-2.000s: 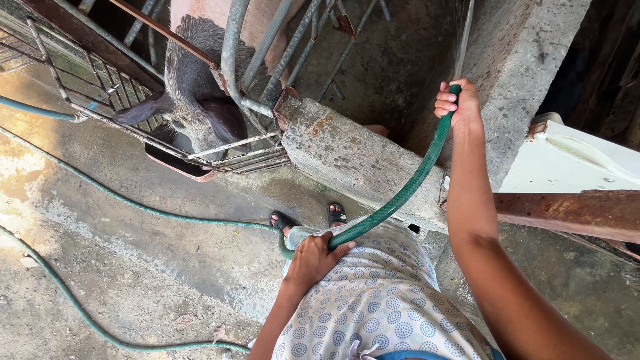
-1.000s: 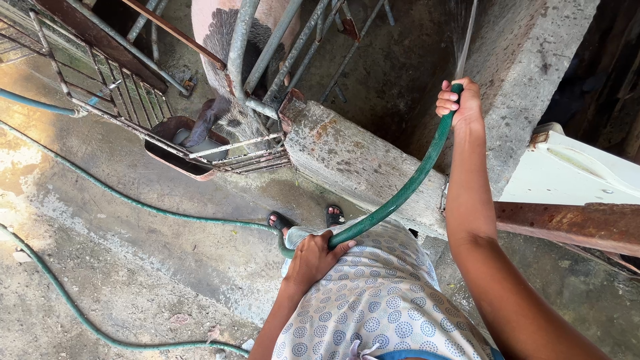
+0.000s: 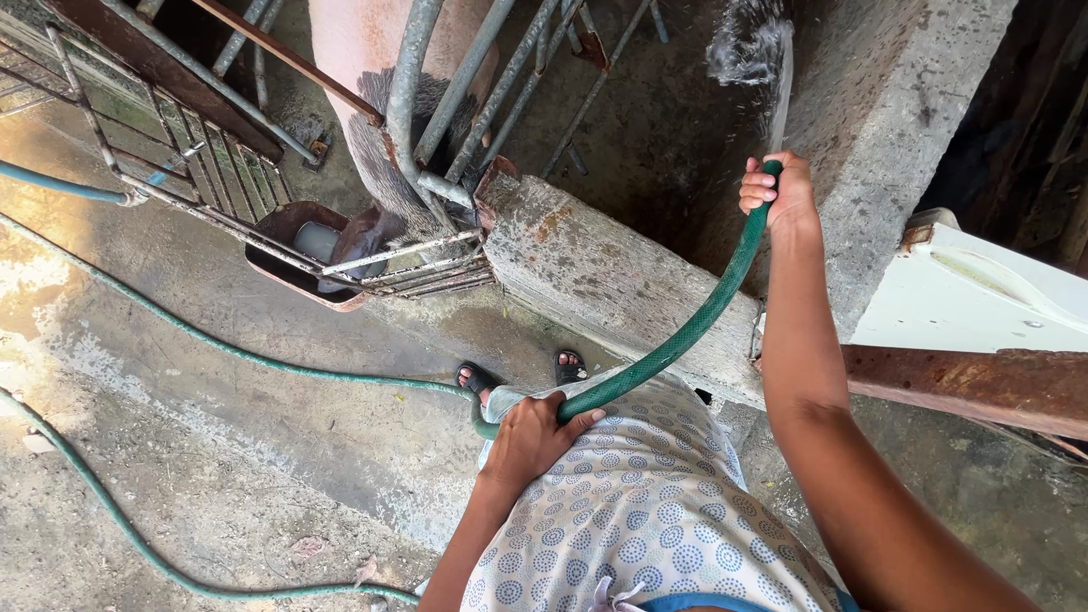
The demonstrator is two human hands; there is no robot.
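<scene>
A green garden hose curves from my waist up to the right. My right hand grips it near its open end, over the pen's low concrete wall. Water streams from that end into the pen and splashes above the concrete floor. My left hand is closed around the hose at my patterned garment. Behind the metal bars, a pink and dark pig has its head lowered at a brown trough holding pale liquid.
Galvanised bars and a rusty metal grille enclose the pig. Concrete walls edge the pen. A white panel and a rusty beam lie at the right. More hose trails across the floor, near my sandalled feet.
The pig's head has shifted down and right at the trough. The water, earlier a thin stream running out of view, now bends and splashes near the top. Both hands keep about the same place.
</scene>
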